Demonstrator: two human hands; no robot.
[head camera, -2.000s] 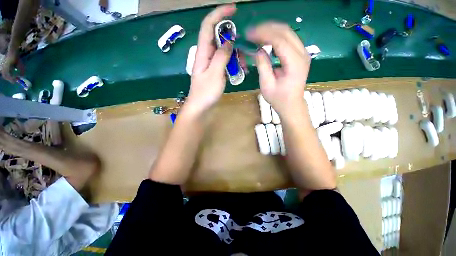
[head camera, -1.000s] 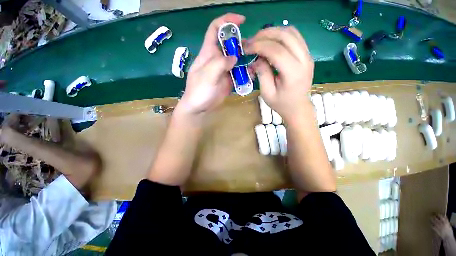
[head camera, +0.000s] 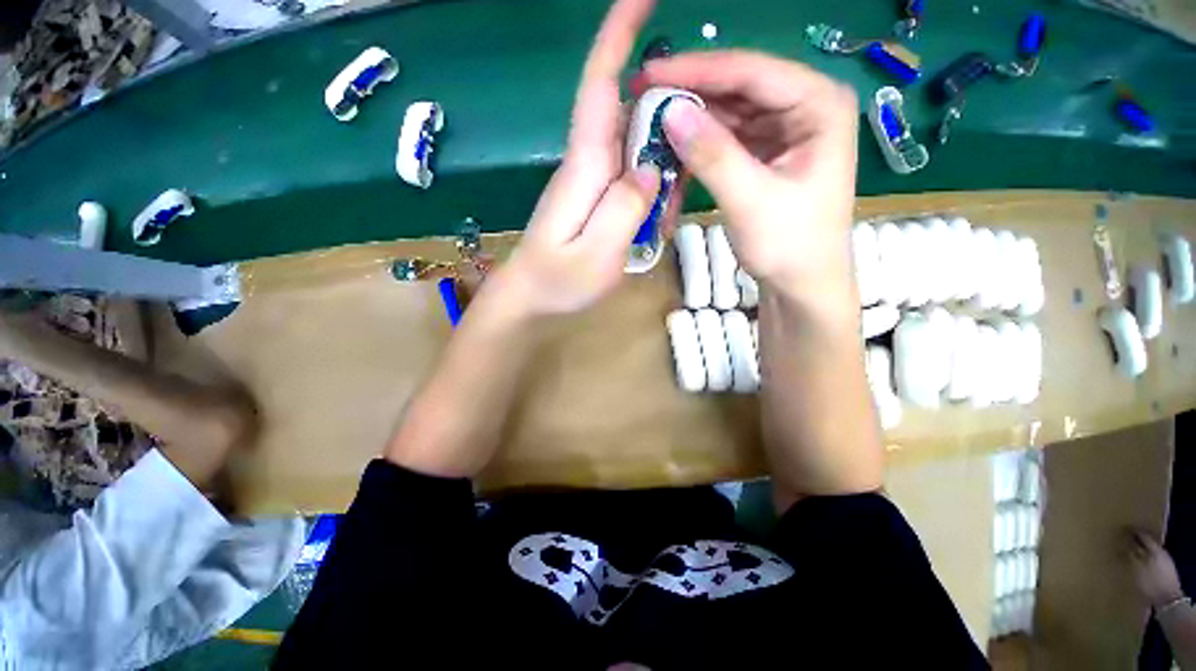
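A white housing shell (head camera: 643,256) with a blue battery cell (head camera: 649,223) and a dark green circuit board (head camera: 660,160) in it is held up over the near edge of the green belt. My left hand (head camera: 584,230) grips it from the left, thumb on its middle. My right hand (head camera: 774,171) holds its upper end from the right, thumb pressed on the board end. Fingers hide part of the shell and any wires. A battery-and-board assembly (head camera: 450,299) lies on the bench left of my hands.
White closed housings (head camera: 918,262) lie in rows at the right of the bench. Filled shells (head camera: 420,143) and loose blue cells (head camera: 895,60) lie on the green belt (head camera: 525,92). A grey bracket (head camera: 105,273) is at left. A carton (head camera: 1095,551) is lower right. Other people's arms show both sides.
The held shell has moved slightly right and down, and a board now covers its upper part under my right thumb. The pieces on the belt have shifted left.
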